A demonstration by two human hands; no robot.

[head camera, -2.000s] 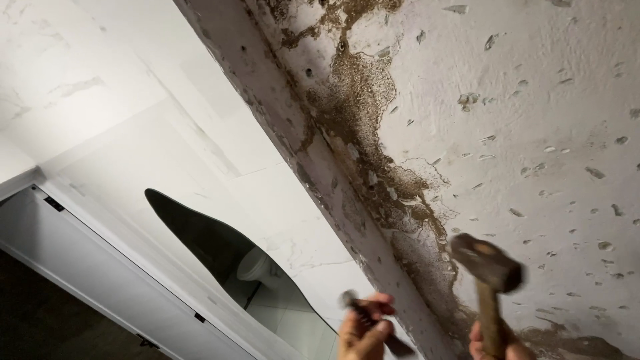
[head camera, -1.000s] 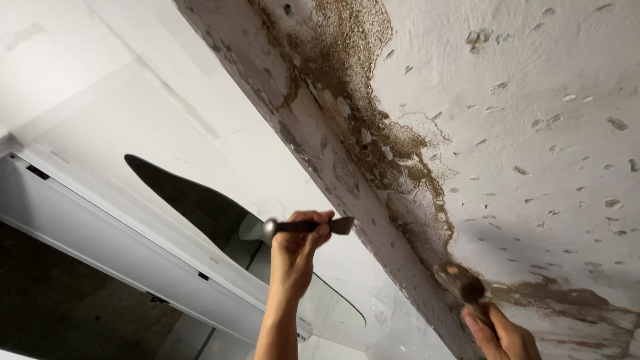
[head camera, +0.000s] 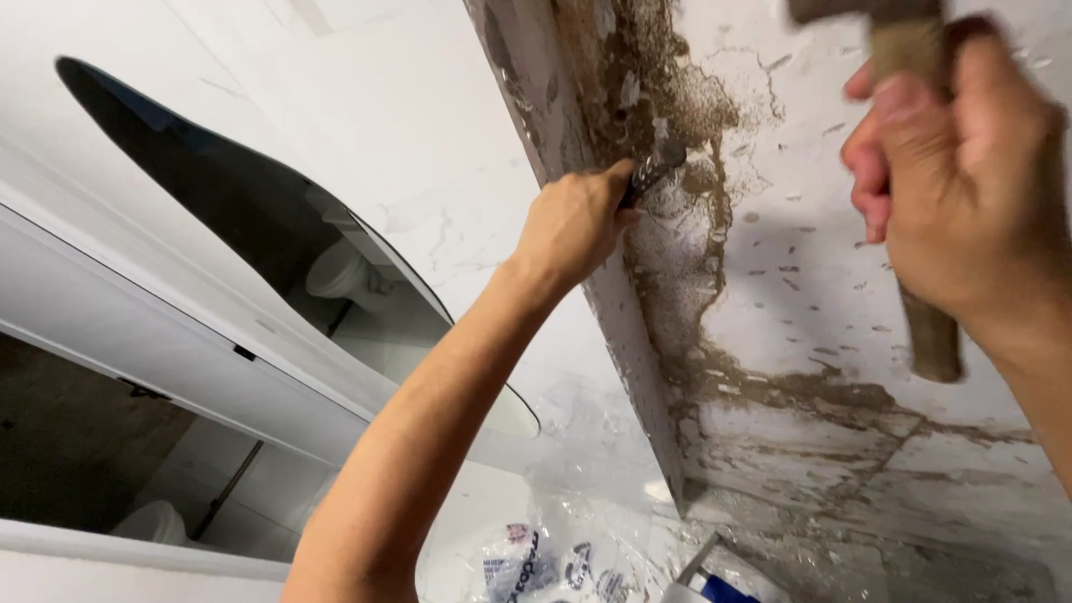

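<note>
My left hand is closed around a steel chisel, held near the wall corner with its round striking end facing out; the blade is hidden behind my fingers. Beneath it, brown stained, crumbling plaster runs along the corner. At the upper right, my right hand grips the wooden handle of a hammer. The hammer's head is partly cut off by the top edge of the view and is apart from the chisel. Small chip marks dot the white wall beside the stain.
A curved mirror on the white marbled wall reflects a toilet. At lower left is a white-framed cabinet or mirror. Plastic wrapping with printing lies below, near a white and blue object.
My left hand with the chisel has moved from in front of the marbled wall to the stained corner. The hammer in my right hand has risen. The view has shifted closer.
</note>
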